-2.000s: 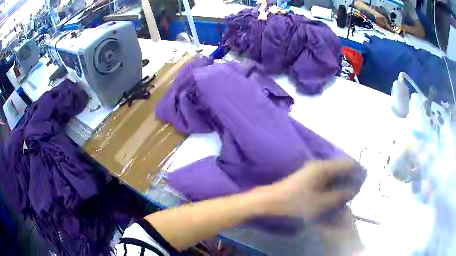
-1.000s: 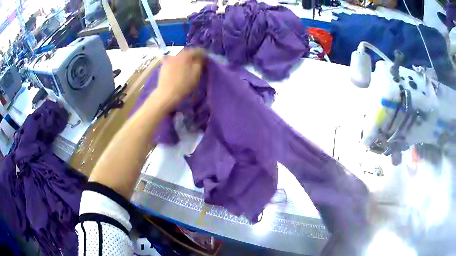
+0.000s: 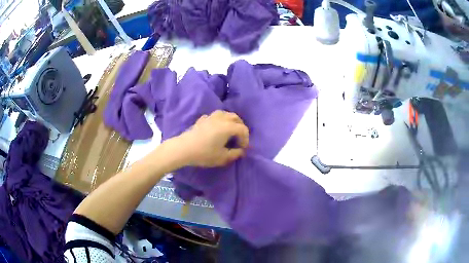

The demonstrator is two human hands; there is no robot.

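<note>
A purple garment piece (image 3: 272, 200) lies spread and folded across the white table, its front part hanging over the table's front edge. My left hand (image 3: 221, 141) pinches its cloth near the middle, thumb against fingers. My right hand (image 3: 419, 210) is only a blurred, washed-out patch at the lower right, by the cloth's right end; its fingers cannot be made out. The white sewing machine (image 3: 391, 67) with a blue stripe stands to the right of the cloth, its needle area (image 3: 373, 133) bare of cloth.
Brown taped cardboard (image 3: 97, 149) and a grey boxed fan (image 3: 51, 87) are at the left. A purple heap (image 3: 216, 20) lies at the back; a darker pile (image 3: 31, 205) hangs lower left. A white lamp (image 3: 326, 23), orange-handled snips (image 3: 413, 115) and dark scissors (image 3: 434, 174) are at the right.
My left hand has moved from the cloth's far left part to its middle, nearer me. The cloth is more spread out. The view has shifted right, showing more of the machine bed.
</note>
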